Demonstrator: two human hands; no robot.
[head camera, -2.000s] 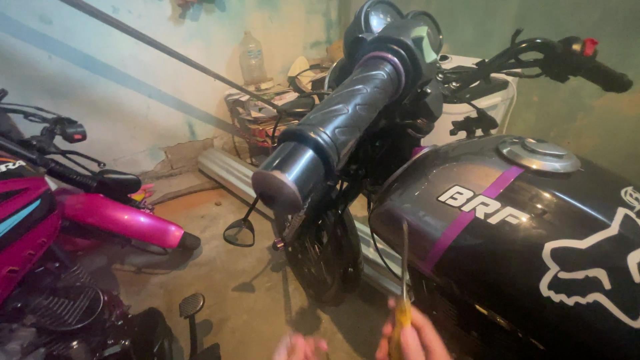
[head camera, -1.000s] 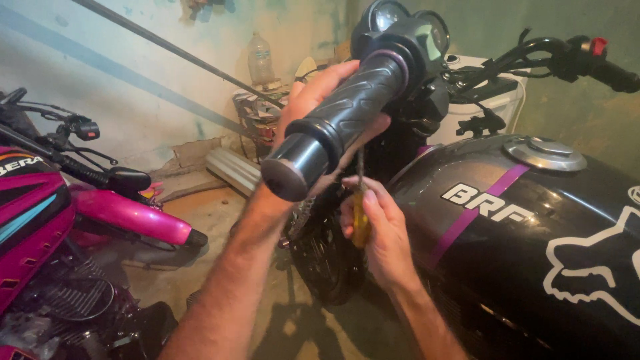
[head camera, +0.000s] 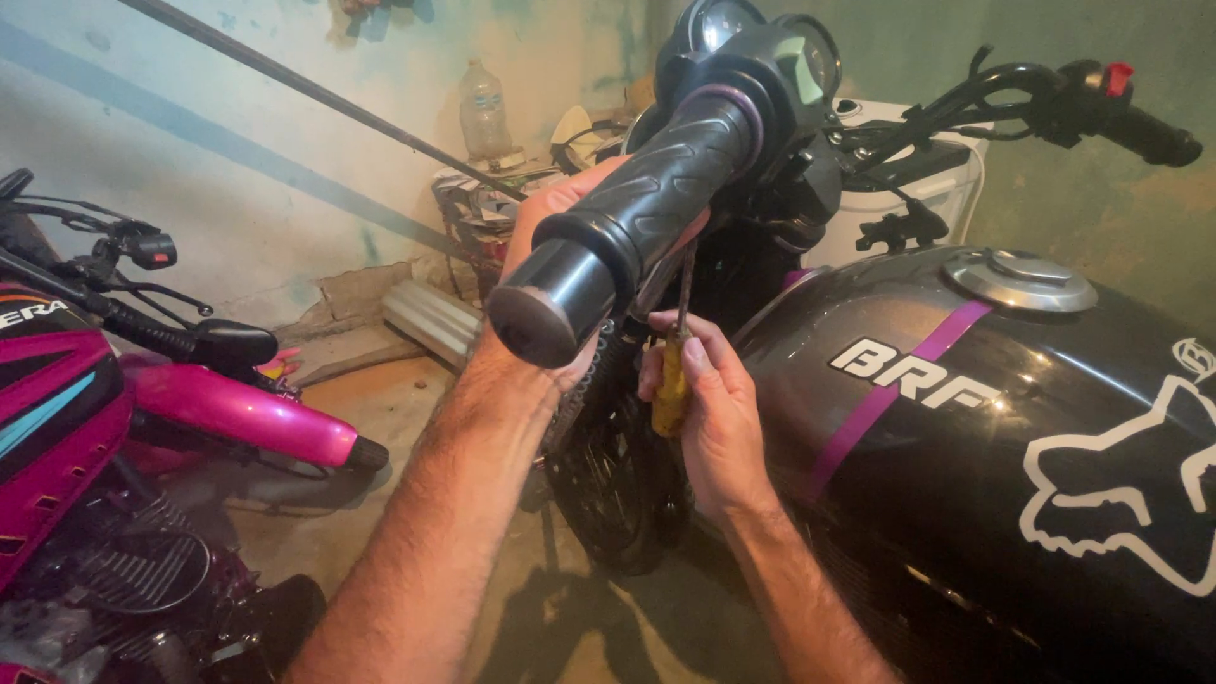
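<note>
The black rubber handlebar grip (head camera: 665, 180) of a motorcycle points toward me, with a dark cylindrical bar end (head camera: 556, 299) at its near end. My left hand (head camera: 551, 218) is behind and around the underside of the grip, partly hidden by it; whether its fingers close on the grip or a lever below does not show fully. Just right of the bar end, my right hand (head camera: 712, 408) holds a screwdriver by its yellow handle (head camera: 672, 389), upright, its shaft rising toward the grip's underside. The shaft's tip is hidden beneath the grip.
At right lies the motorcycle's dark fuel tank (head camera: 912, 427) with a metal cap (head camera: 1021, 277). A second motorcycle with a magenta fender (head camera: 247, 413) stands at left. Behind are a plastic bottle (head camera: 484, 111) on a cluttered stack, a white container (head camera: 912, 190) and a wall (head camera: 313, 123).
Two seconds ago both hands were low, below the grip. My left hand has risen to the grip, and my right hand has brought the screwdriver under it.
</note>
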